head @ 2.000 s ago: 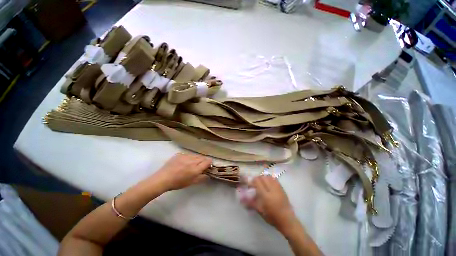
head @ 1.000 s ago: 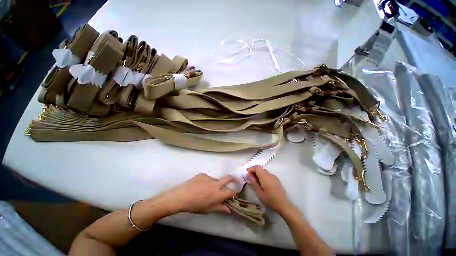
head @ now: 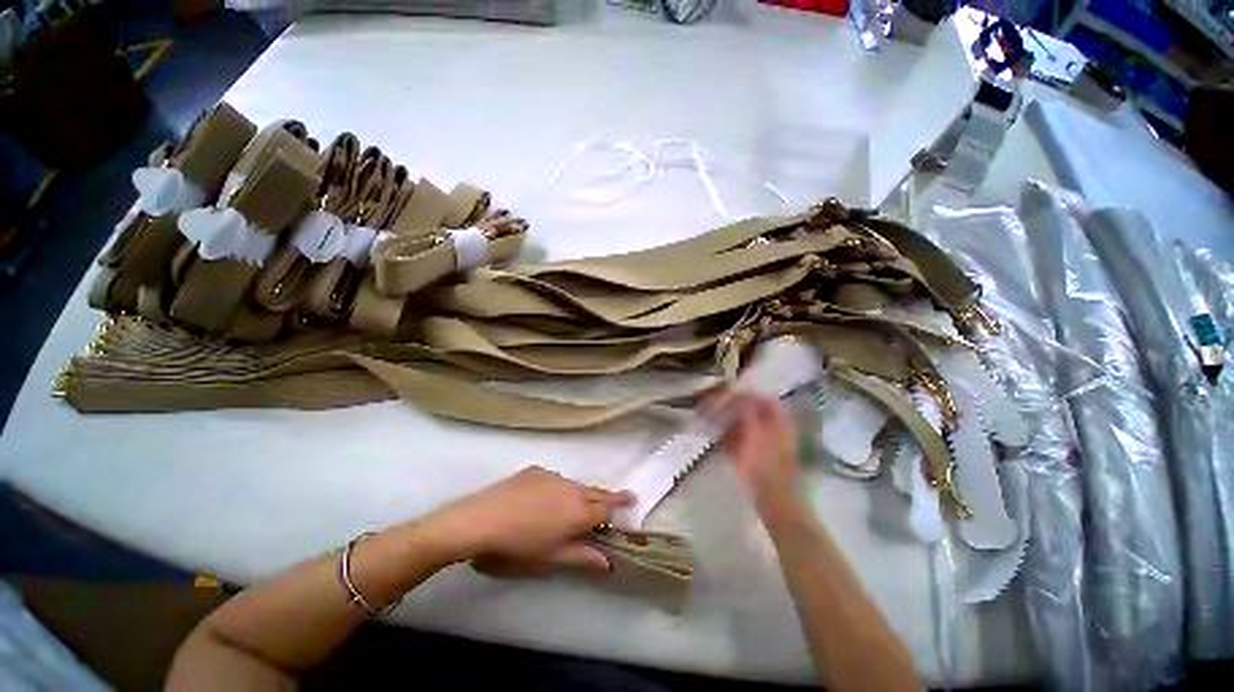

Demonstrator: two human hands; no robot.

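Note:
My left hand (head: 539,521) holds a folded khaki webbing bundle (head: 652,561) on the white table near its front edge. A little gold metal shows at its fingers. A white serrated band (head: 681,460) runs from the bundle up to the right. My right hand (head: 761,439), blurred, is on the band near its upper wide end. Behind my hands, long khaki straps (head: 541,392) lie in a row across the table, with gold hooks (head: 943,487) at the right end.
A heap of banded khaki bundles (head: 278,237) stands at the left. Loose white bands (head: 981,466) lie at the right, beside grey lengths in clear plastic (head: 1103,446). A thin clear plastic piece (head: 636,169) lies behind the straps.
The bundle now lies flatter under my left hand. The white band, earlier bunched at my fingers, is stretched out, and my right hand has moved up and right along it.

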